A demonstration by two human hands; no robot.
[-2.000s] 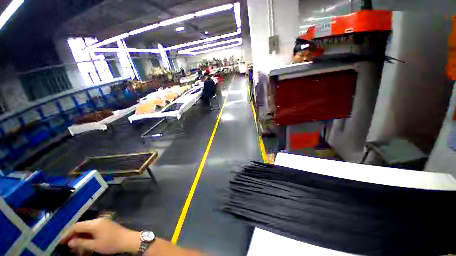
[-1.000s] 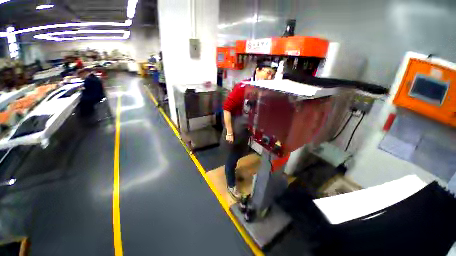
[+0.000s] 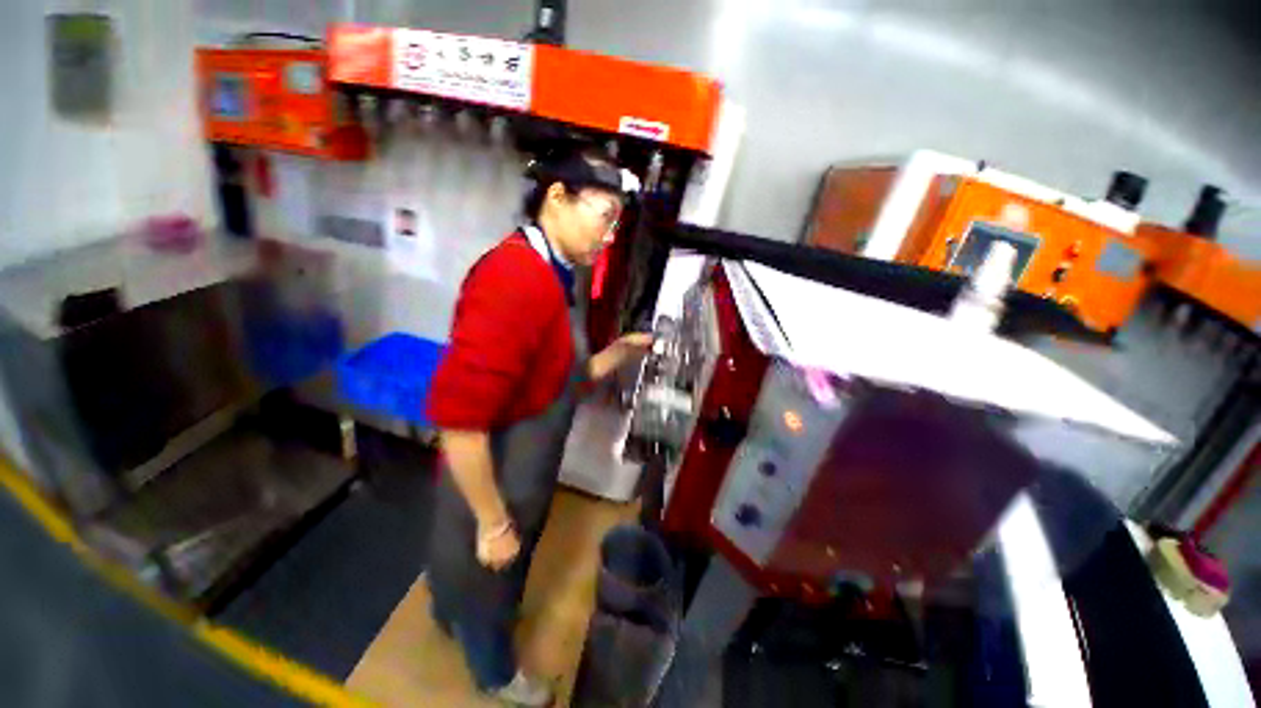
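Neither of my hands is in the picture. Nearest in front, a layer of black straps [image 3: 1127, 595] lies at the lower right on a white-topped table [image 3: 1040, 588]. A magenta block on a cream round stand [image 3: 1189, 574] sits at the table's right side, by the picture's edge. The view is blurred, so single straps cannot be told apart.
A dark red machine [image 3: 885, 484] with a white top [image 3: 913, 325] stands close ahead, black strips along its far edge. A person in a red top [image 3: 512, 332] stands at its left side. Orange-hooded conveyors [image 3: 609, 97] and a blue bin [image 3: 394, 374] are behind.
My view has swung right and closer to the dark red machine. My left hand, seen two seconds ago, has gone out of the picture. The magenta block and the blue bin have come into view.
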